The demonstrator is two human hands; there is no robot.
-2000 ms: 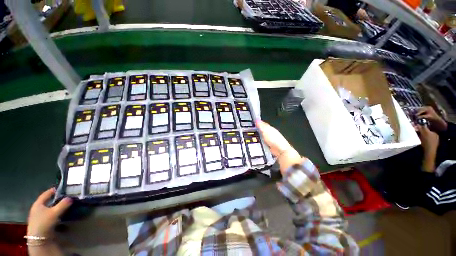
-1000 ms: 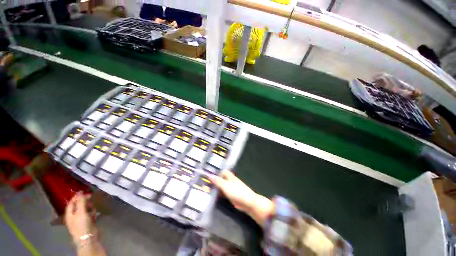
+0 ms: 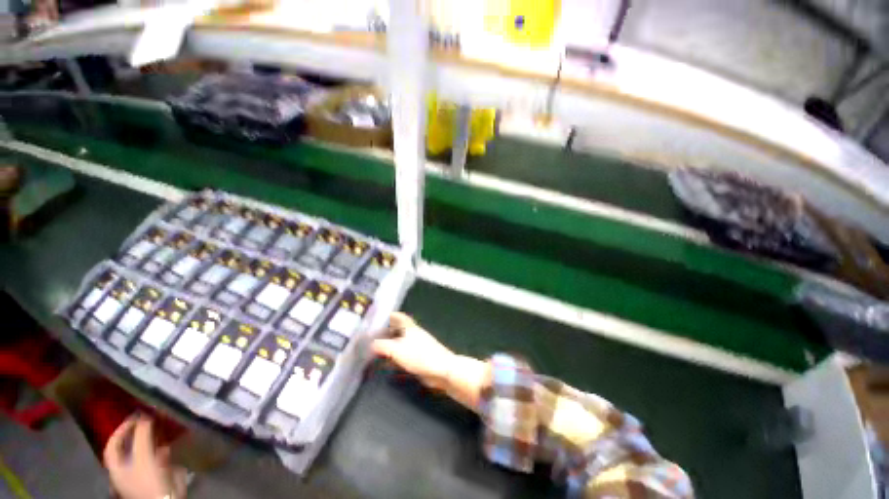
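Note:
A translucent whitish blister tray (image 3: 336, 400) lies tilted across the dark green bench on the left. It holds three rows of black phone-like housings (image 3: 224, 359) with yellow marks and white or grey rectangles in them. My right hand (image 3: 419, 353) is at the tray's right edge, fingers bent against it; blur hides whether it grips. My left hand (image 3: 141, 458) is low at the left, apart from the tray's front edge, with its fingers apart and nothing seen in it.
A green conveyor (image 3: 585, 263) with white rails runs behind the tray. A white upright post (image 3: 409, 146) stands close behind the tray's right corner. A white box (image 3: 829, 429) and a blurred grey stack (image 3: 785, 426) are at the right. Other trays (image 3: 755, 212) lie beyond the belt.
The tray has moved left along the bench from in front of me and turned. My left hand has come off its front left corner. My right hand has stayed at its right side.

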